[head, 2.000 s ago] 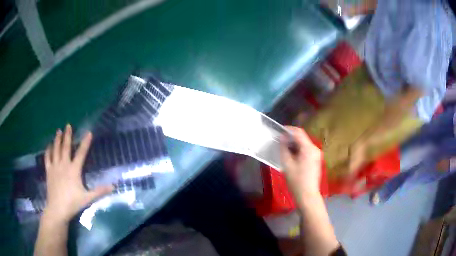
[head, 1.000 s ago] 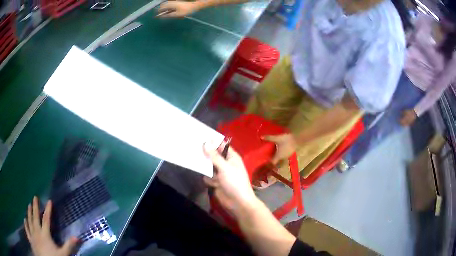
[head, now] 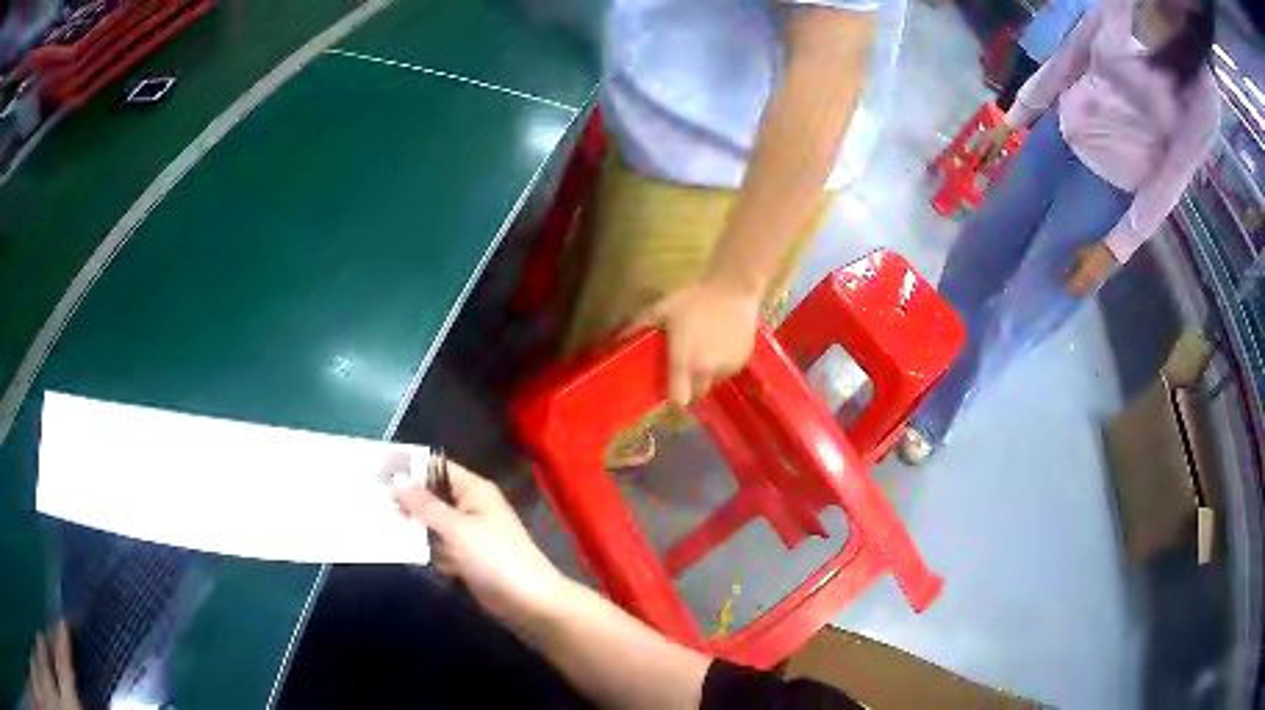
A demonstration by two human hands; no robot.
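Observation:
A long plain white strip [head: 222,486] lies level across the left of the view, over the green bench. My right hand [head: 479,534] grips its right end between thumb and fingers; a small dark thing, too small to tell, also shows at the fingers. Dark die-cut sheets [head: 118,596] lie on the bench below the strip, partly hidden by it. My left hand [head: 53,673] is cut off by the lower left edge; only some fingers show beside the sheets.
A person in a light blue top [head: 721,97] holds a tilted red stool [head: 611,402] right of my right forearm. Another red stool [head: 888,333] stands behind. A second person in pink [head: 1124,125] stands farther right. Brown cartons are at the lower middle [head: 888,673] and right [head: 1158,465].
My right hand and the white strip have moved left and down in view, covering more of the sheets. My left hand has slipped mostly out of view. The person's red stool is now lifted and tilted.

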